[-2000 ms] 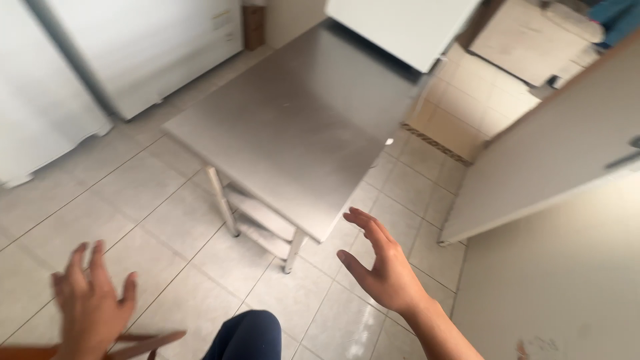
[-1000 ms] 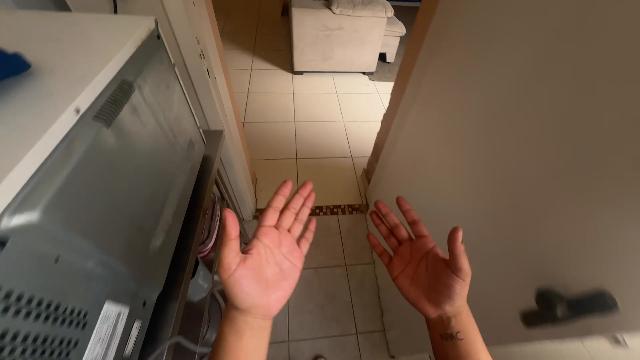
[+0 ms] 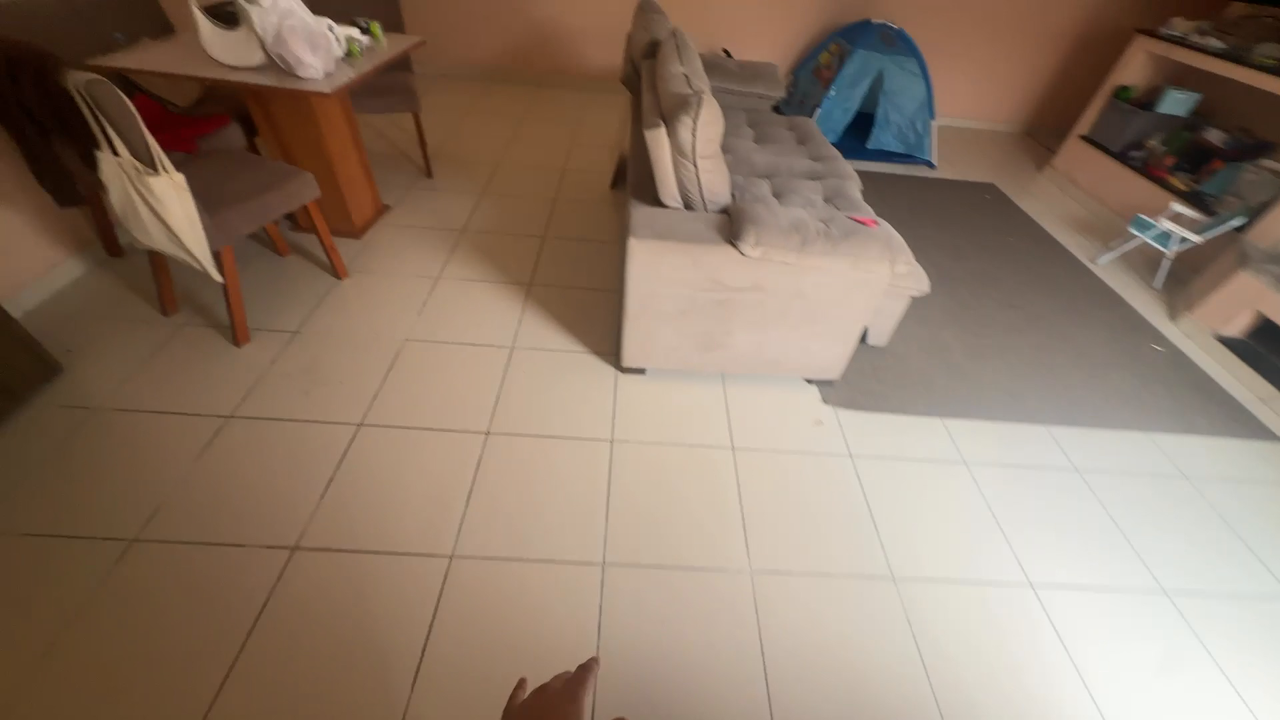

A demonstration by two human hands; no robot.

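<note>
At the bottom edge of the head view, just left of the middle, part of a hand shows, which looks like my left hand (image 3: 552,697). Only some of its fingers are visible, over the tiled floor (image 3: 675,500); the palm is cut off, and whether it holds anything cannot be made out. My right hand is out of the frame. Straight ahead stands a beige upholstered sofa (image 3: 735,310) with tufted seats and back cushions (image 3: 700,130).
On the left are a table (image 3: 385,50) bearing bags (image 3: 300,40), and a chair (image 3: 250,190) with a cloth tote bag (image 3: 155,205). A grey rug (image 3: 1000,310), blue play tent (image 3: 870,95), small folding chair (image 3: 1165,230) and filled shelves (image 3: 1085,150) lie to the right.
The view has moved from beside a metal table, past a doorway, into a room with the sofa. Both hands showed raised with spread fingers before; now only part of one shows.
</note>
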